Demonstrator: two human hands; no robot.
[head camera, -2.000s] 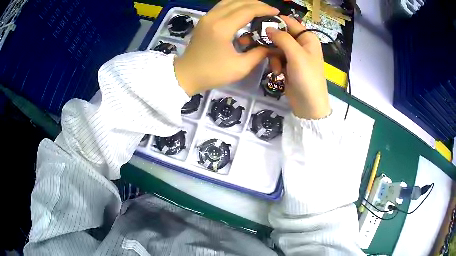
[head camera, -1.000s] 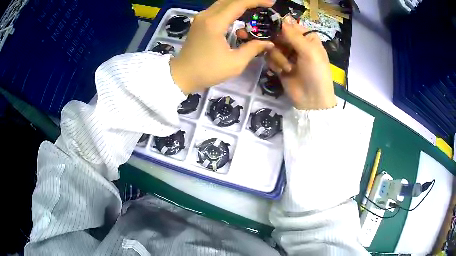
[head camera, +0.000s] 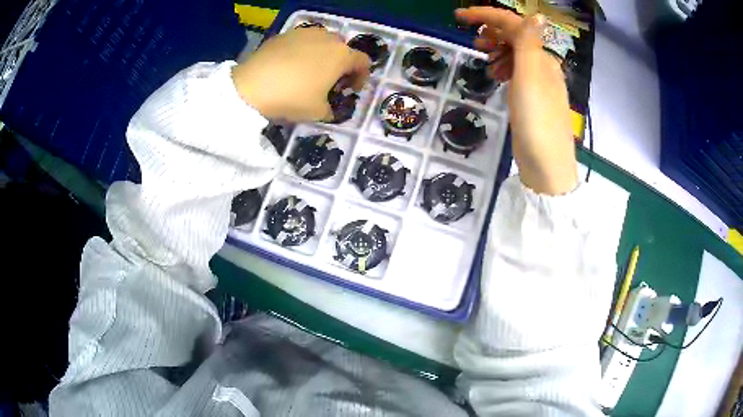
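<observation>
A white compartment tray (head camera: 430, 265) in a blue frame holds several round black watch units, one per pocket; the near right pocket has none. One watch (head camera: 403, 112) shows a lit face in the middle of the tray. My left hand (head camera: 305, 75) is over the upper left of the tray, its fingers at a dark watch (head camera: 343, 102) in a pocket; whether it grips the watch is hidden. My right hand (head camera: 515, 49) is raised at the tray's far right corner, fingers spread, with no watch seen in it.
Dark blue stacked trays (head camera: 81, 81) stand at the left, and more stacks (head camera: 692, 122) at the right. A power strip (head camera: 623, 366) with plugs and black wires lies at the lower right beside a yellow pencil (head camera: 626, 281). Scraps lie beyond the tray.
The watch that both hands held above the tray is no longer between them. My left hand moved left and down to the pockets; my right hand moved right and opened. A lit watch now shows mid-tray.
</observation>
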